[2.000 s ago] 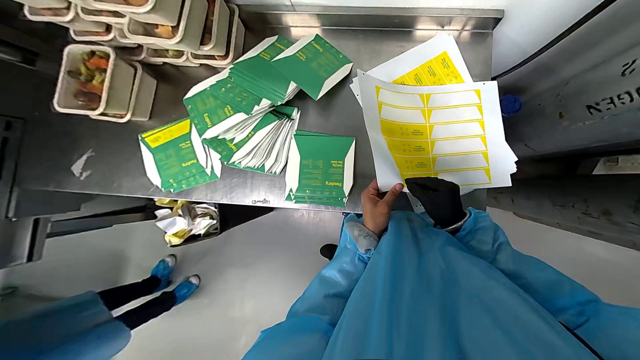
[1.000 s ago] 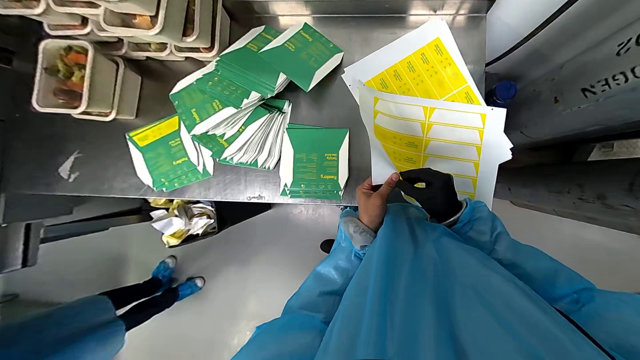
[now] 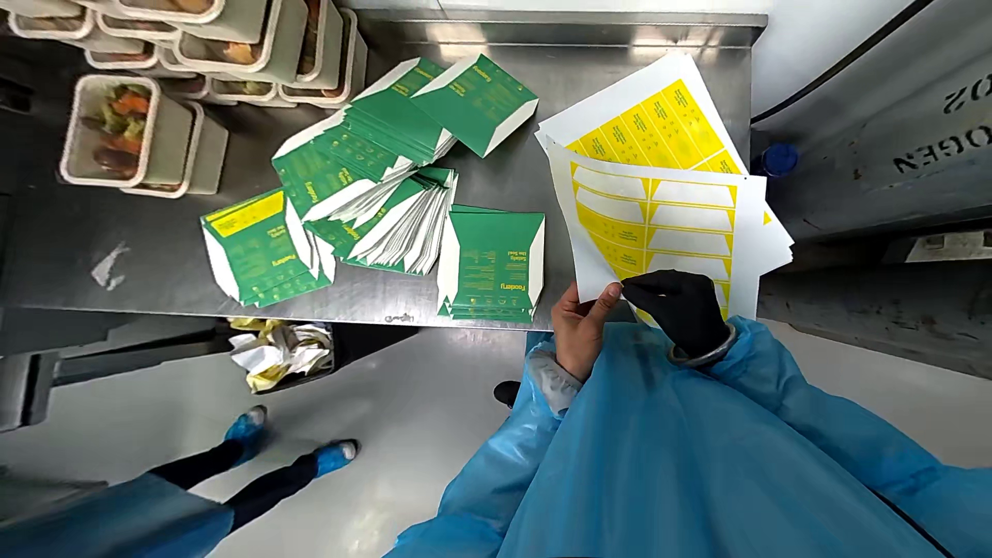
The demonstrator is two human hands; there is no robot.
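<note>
My bare left hand pinches the near left corner of a white sheet of yellow labels, several of whose label spaces are blank white. My right hand, in a black glove, has its fingertips together at that same corner; whether a label is between them is too small to tell. More label sheets lie beneath, fanned toward the back. Left of the sheets is a stack of green printed cardboard sleeves. Further green sleeves lie in overlapping fans, and the leftmost stack has a yellow label on top.
Stacked food trays with vegetables stand at the back left of the steel table. Below its front edge is a bin of crumpled paper. Another person's legs are at lower left. A large grey cylinder stands on the right.
Compared with two seconds ago, the top label sheet has come nearer my body, baring more of the sheet beneath. Both hands remain at its near edge.
</note>
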